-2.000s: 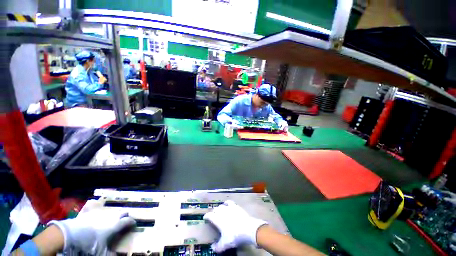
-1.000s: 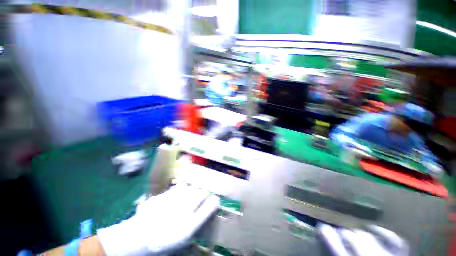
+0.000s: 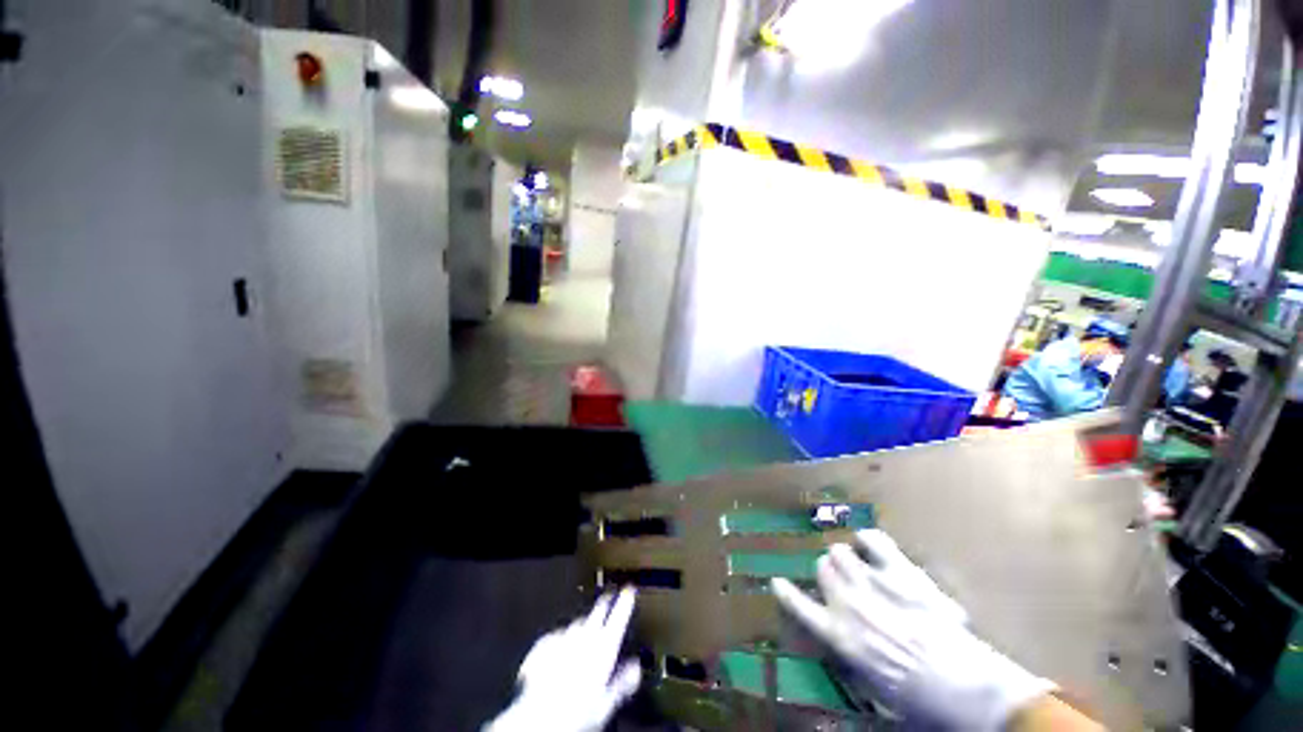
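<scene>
A broad grey fixture plate (image 3: 1000, 558) with rectangular slots lies tilted in front of me, with green showing through several slots. My right hand (image 3: 915, 636), in a white glove, lies spread on top of the plate near the middle slots; its grip on an edge cannot be seen. My left hand (image 3: 572, 675), in a white glove, is at the plate's left edge, fingertips touching or just over it; the near part is cut off by the frame. A small orange-red block (image 3: 1110, 451) sits at the plate's far right corner. The plate's near edge is out of the picture.
A black surface (image 3: 486, 501) lies to the left, beside tall white cabinets (image 3: 322, 258). A blue crate (image 3: 865, 408) stands on green matting (image 3: 700, 441) behind the plate. A metal post (image 3: 1193, 186) and a black bin (image 3: 1229, 601) are at the right. A person in blue sits beyond.
The view has swung left from the bench to the cabinets. The plate has come along with both hands, away from the bench's dark strip. The left hand is now at its left edge.
</scene>
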